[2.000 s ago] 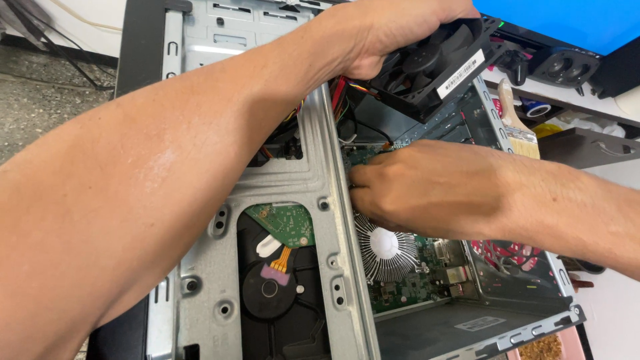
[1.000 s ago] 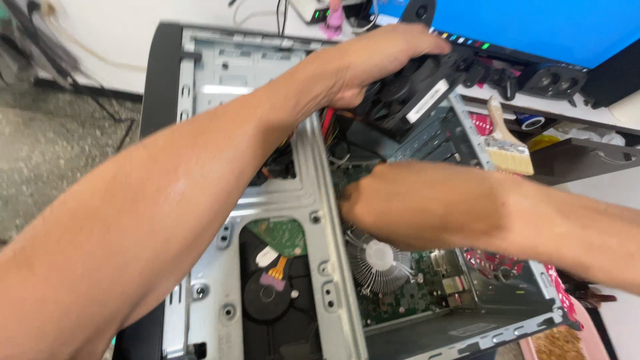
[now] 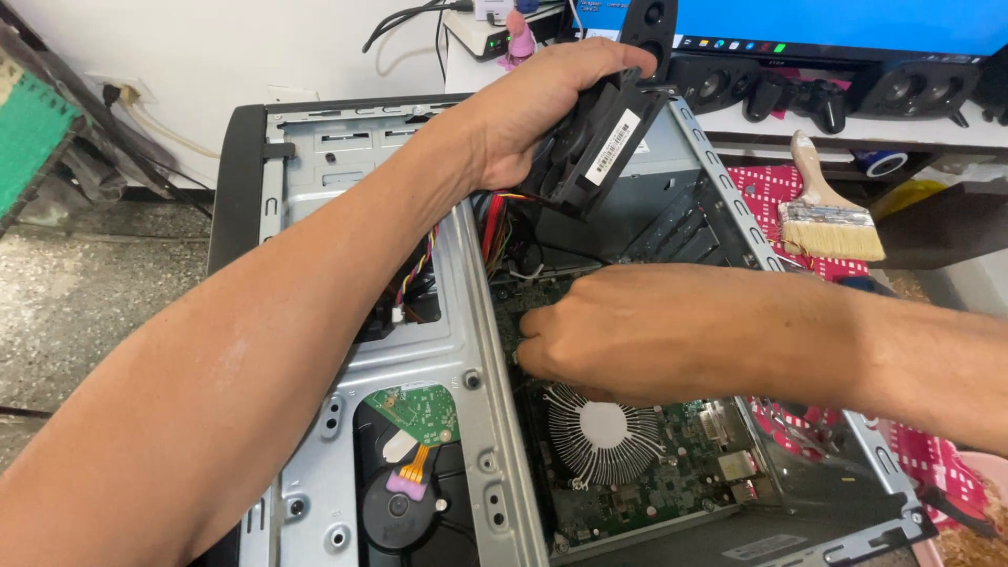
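An open desktop computer case (image 3: 488,315) lies on its side. At its upper part, my left hand (image 3: 543,102) grips a black case fan (image 3: 583,157) that bears a label, with coloured wires running down from it. My right hand (image 3: 583,339) reaches inside, fingers bent down at the motherboard (image 3: 646,504), above the round finned CPU cooler (image 3: 604,433); what its fingertips touch is hidden. A hard drive (image 3: 402,504) with a green circuit board shows through an opening in the metal frame at lower left.
A wood-handled paintbrush (image 3: 831,228) lies on red patterned cloth (image 3: 760,189) right of the case. Behind are a monitor (image 3: 835,27), speakers (image 3: 709,83) and a black game controller (image 3: 799,102). A pink tub (image 3: 984,472) stands at lower right.
The view has shifted somewhat. My left hand holds the fan in all the frames, and my right hand stays inside the case near the cooler.
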